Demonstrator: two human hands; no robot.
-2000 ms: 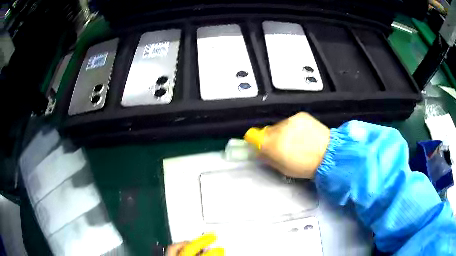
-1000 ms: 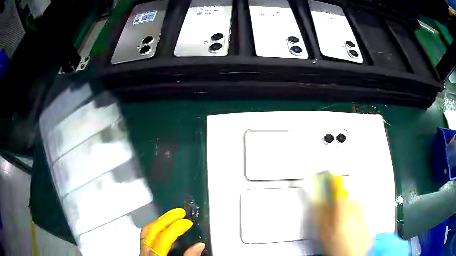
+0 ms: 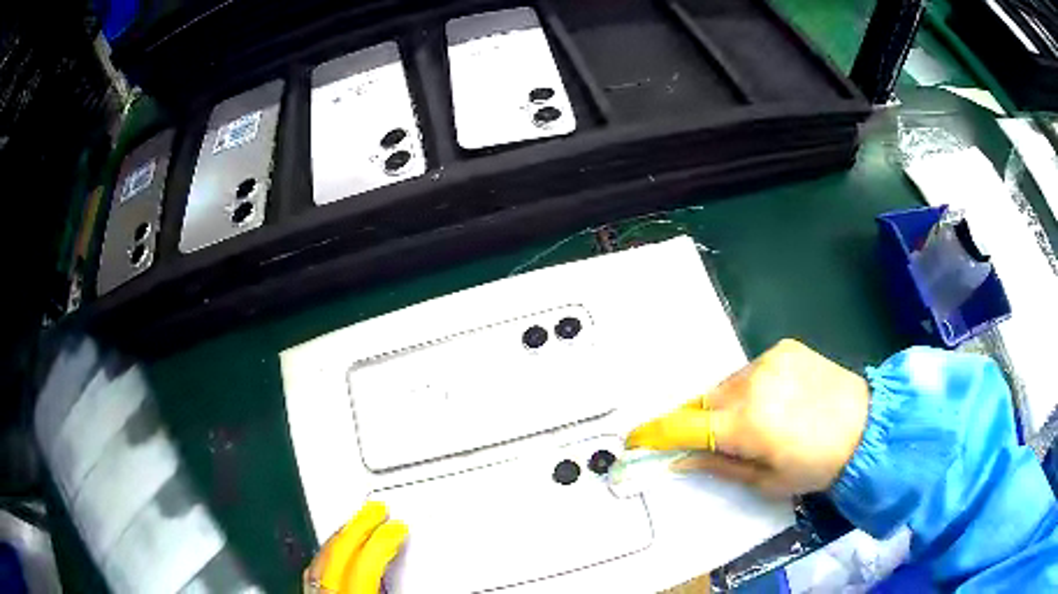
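The white pad (image 3: 685, 348) holds two silver-white phone back covers. The far cover (image 3: 464, 389) has two dark camera holes at its right end. The near cover (image 3: 511, 528) has its holes beside my right fingertips. My right hand (image 3: 780, 424), with yellow finger cots, grips a small pale scraper (image 3: 632, 476), partly hidden under the fingers, at the near cover's camera end. My left hand (image 3: 357, 557), with yellow finger cots, is cut off by the bottom edge and lies at the near cover's left end; whether it grips anything is hidden.
Black foam trays (image 3: 487, 192) stand behind the pad, with several covers in their slots. The film sheet stack (image 3: 122, 464) lies at the left. A small blue parts bin (image 3: 946, 279) with clear contents stands at the right, near shiny plastic sheets (image 3: 957, 186).
My right hand has moved from over the near cover's middle to its camera end. My left hand has moved from beside the pad onto its left part. The head view has turned.
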